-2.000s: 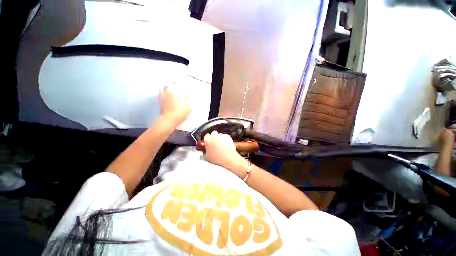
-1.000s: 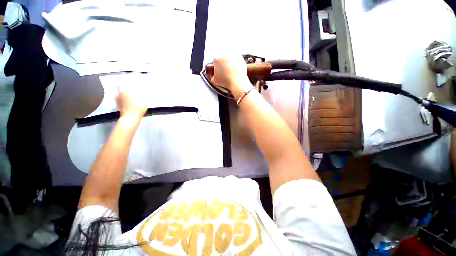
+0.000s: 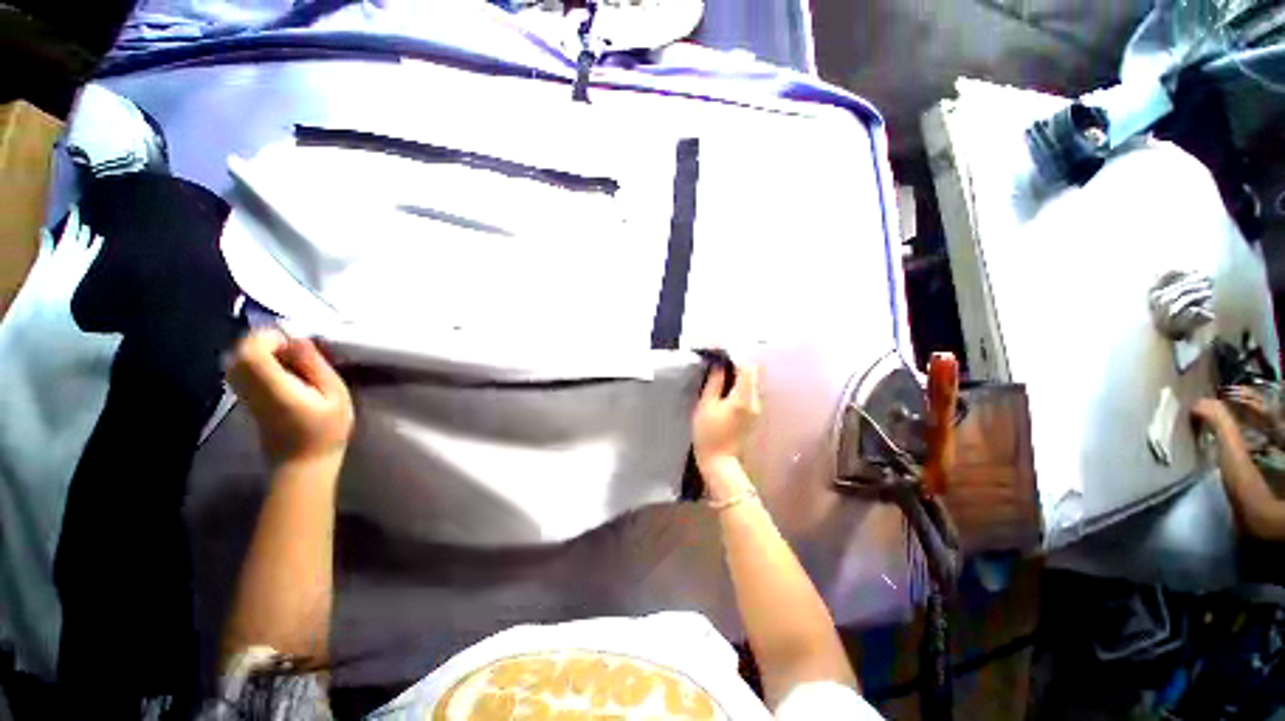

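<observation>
A pale garment panel (image 3: 507, 458) hangs slightly lifted above the ironing table between my hands, its near part in shade. My left hand (image 3: 292, 395) is closed on its upper left corner. My right hand (image 3: 727, 409) grips its upper right corner at the dark end band. Behind it another pale panel (image 3: 465, 268) lies on the table, with a dark stripe along it and a dark band at its right end. The steam iron (image 3: 877, 423) stands at the table's right edge, with its orange-brown handle to the right, untouched.
Black cloth (image 3: 148, 423) and pale cloth lie heaped at the table's left edge. The iron's dark hose (image 3: 937, 592) runs down at the right. A brown ridged rest (image 3: 998, 465) is beside the iron. A white worktable (image 3: 1113, 338) stands right, with another person's arm at its edge.
My right hand has let go of the iron, which now stands to the right. Both hands have taken hold of the near panel and lifted its far edge.
</observation>
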